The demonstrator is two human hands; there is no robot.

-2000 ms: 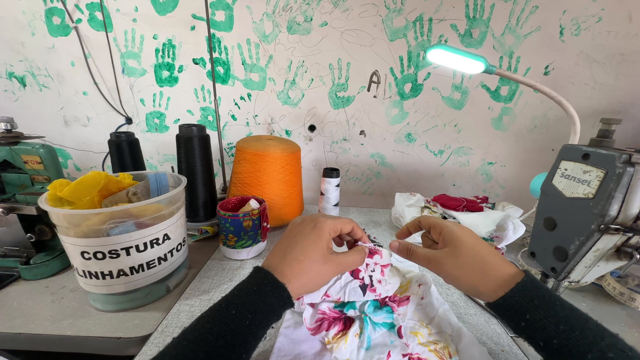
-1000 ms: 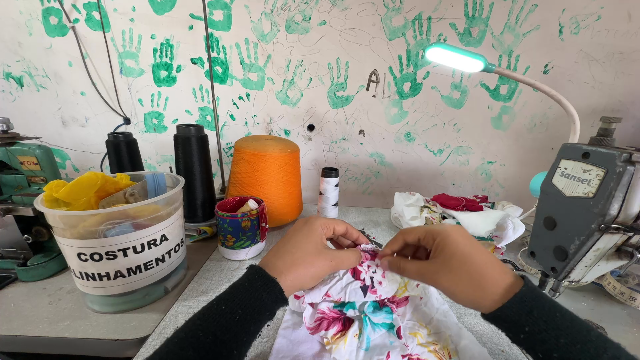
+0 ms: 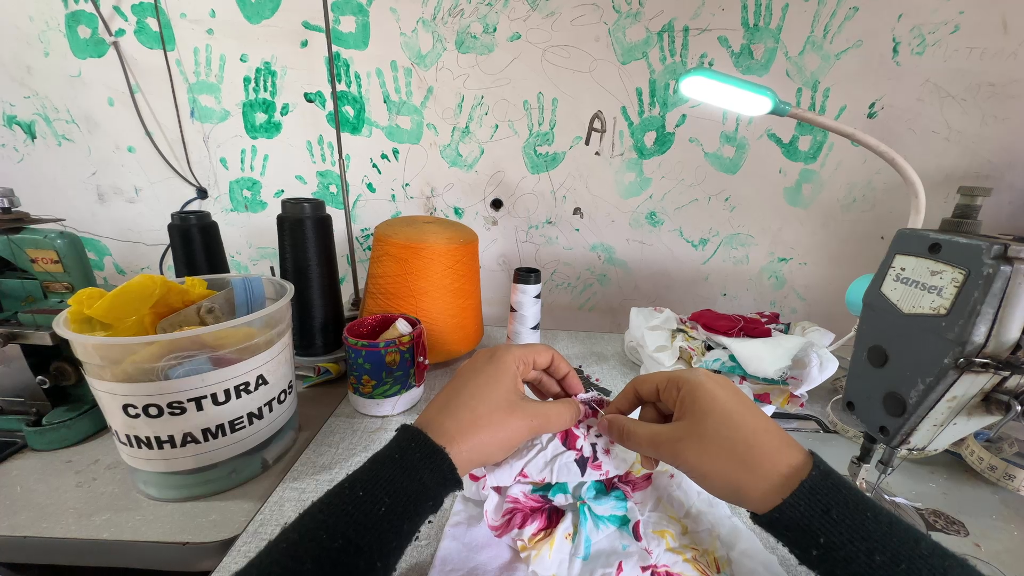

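Observation:
White floral-print fabric (image 3: 596,512) lies gathered on the table below both hands. My left hand (image 3: 512,404) pinches the fabric's upper edge between thumb and fingers. Close to its right, my right hand (image 3: 700,428) has thumb and forefinger closed on what looks like a thin needle or pin at that edge; its exact shape is too small to tell. Behind the hands stand a white thread spool (image 3: 526,308) and a large orange thread cone (image 3: 426,288). A small dark object, partly hidden, lies just behind the fingertips.
A grey sewing machine (image 3: 936,336) stands at right, with a measuring tape (image 3: 988,466) beside it. More floral fabric (image 3: 736,352) is heaped behind. At left are a labelled plastic tub (image 3: 188,408), a floral fabric-covered cup (image 3: 384,364), black thread cones (image 3: 308,280) and a green machine (image 3: 60,320). A lamp (image 3: 730,92) shines above.
My right hand has come closer to my left hand and the fabric's edge than it was two seconds ago. My left hand keeps its pinch there.

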